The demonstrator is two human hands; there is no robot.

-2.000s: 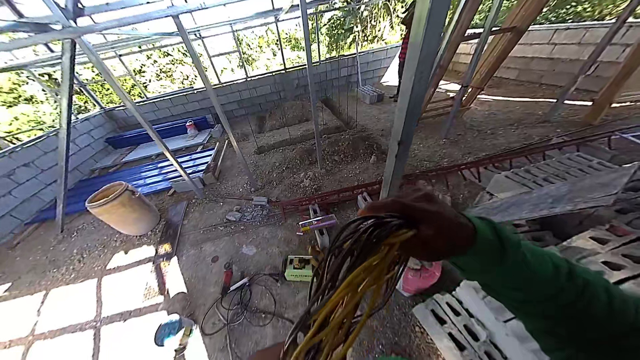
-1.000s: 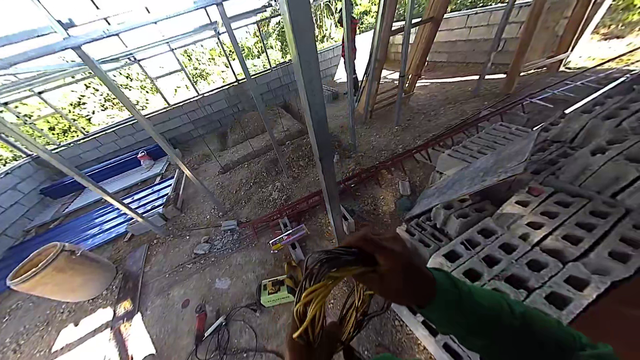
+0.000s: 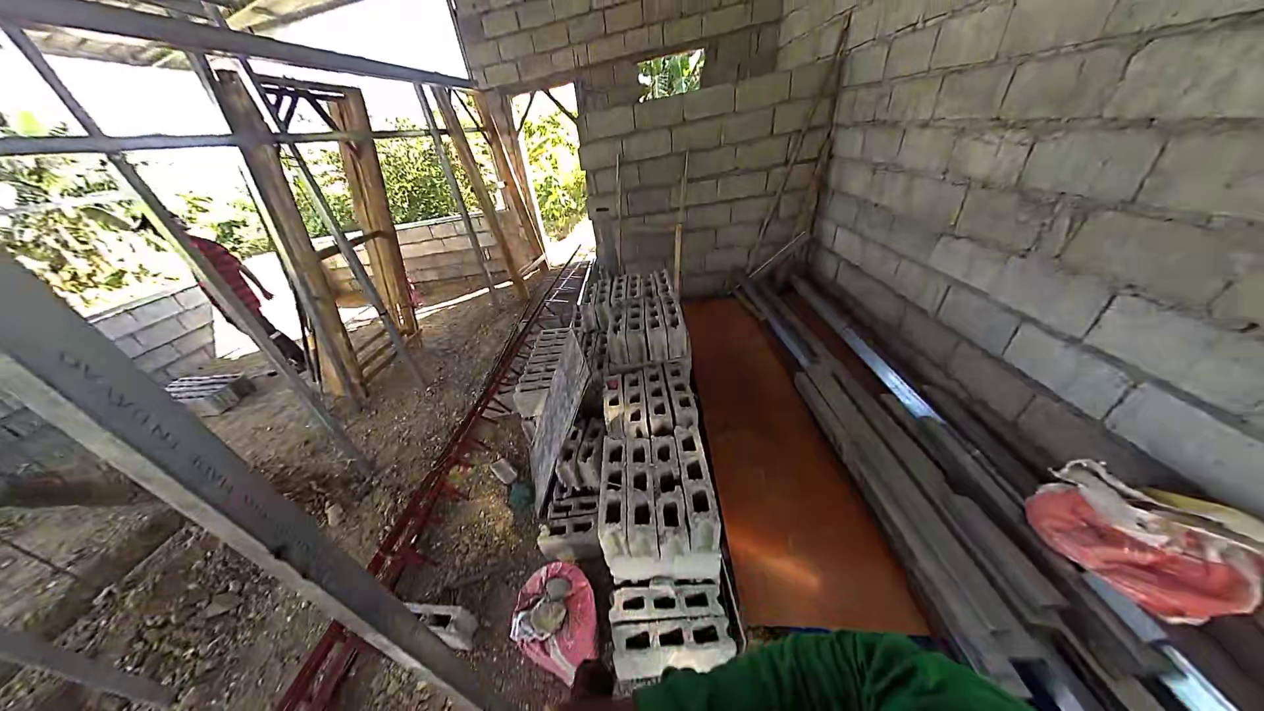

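Observation:
At the bottom edge, only a small part of my right hand [image 3: 592, 683] shows, below a green sleeve; its fingers and anything in them are cut off by the frame. My left hand is out of view, and so is the bundle of yellow and dark cables. Just above my right hand lies a pink sack [image 3: 558, 622] with stones on it. Beside it, to the right, stand stacked hollow concrete blocks [image 3: 660, 504]. A single block [image 3: 442, 624] lies on the ground to the left of the sack.
A slanted metal stud [image 3: 227, 513] crosses the left side. Red rebar lattice [image 3: 395, 553] runs along the ground. Right of the blocks are an orange-brown panel [image 3: 790, 494], long boards [image 3: 918, 494] and a red and white sack [image 3: 1136, 553] near the block wall. A person [image 3: 232, 286] stands far left.
The view has swung strongly to the right. The cable bundle, in my hands in both earlier frames, has left the view, and so have the green-yellow box and the barrel.

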